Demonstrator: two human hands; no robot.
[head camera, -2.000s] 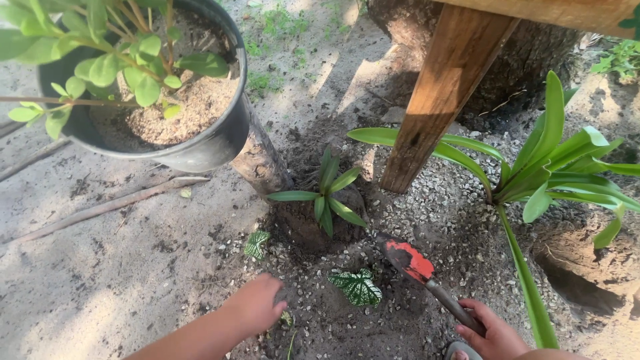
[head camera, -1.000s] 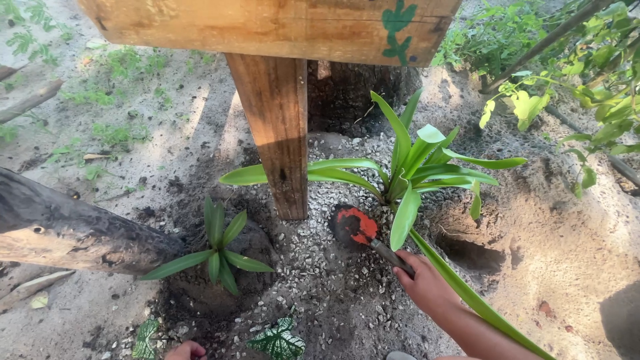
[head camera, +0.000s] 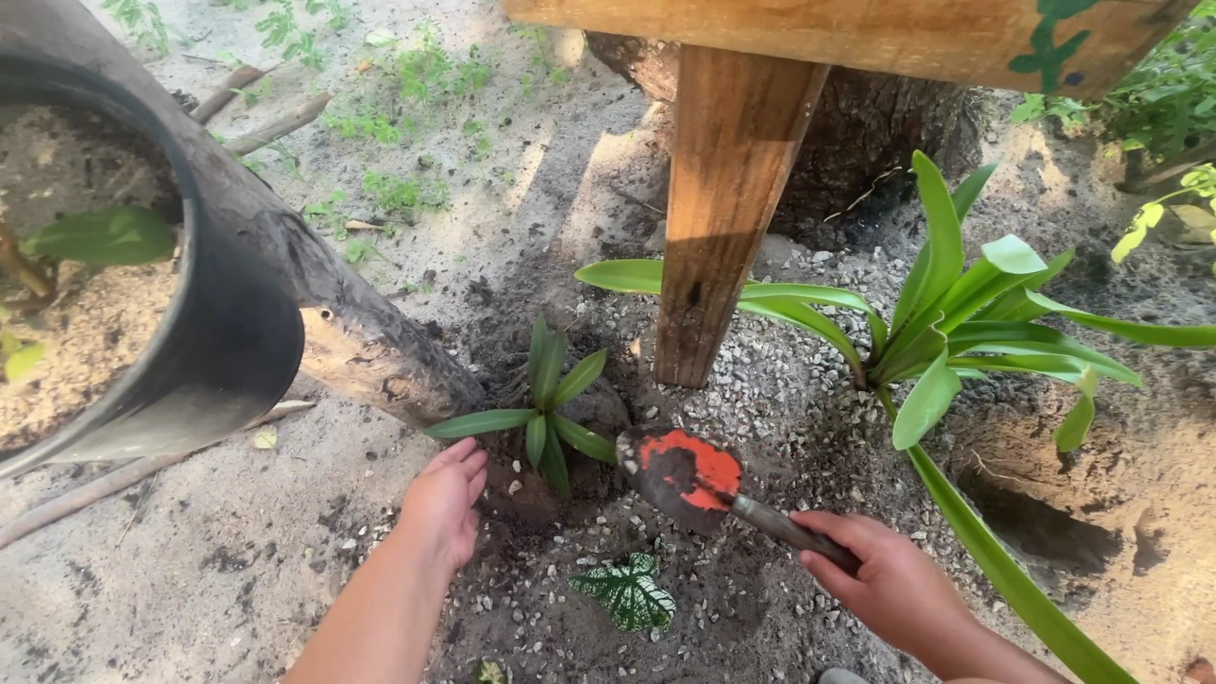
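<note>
My right hand (head camera: 869, 570) grips the wooden handle of a hand trowel (head camera: 689, 475), whose soil-smeared blade shows orange-red paint. The blade's tip lies just right of a small green plant (head camera: 546, 418) with pointed leaves, set in dark soil. My left hand (head camera: 446, 499) is at that plant's lower left, fingers loosely extended beneath a leaf and holding nothing. Whether it touches the leaf I cannot tell. Below the trowel grows a white-veined caladium leaf (head camera: 629, 594) in gravelly soil.
A black plant pot (head camera: 237, 332) stands at the left, beside a slanting log (head camera: 351, 313). A wooden post (head camera: 722, 218) under a board (head camera: 855, 33) rises behind the trowel. A strappy-leaved plant (head camera: 936, 332) spreads at the right, above a hole (head camera: 1040, 527) in the sand.
The trowel has moved left, from the gravel near the strappy-leaved plant to beside the small plant. My left hand has come up from the bottom edge. The view has shifted.
</note>
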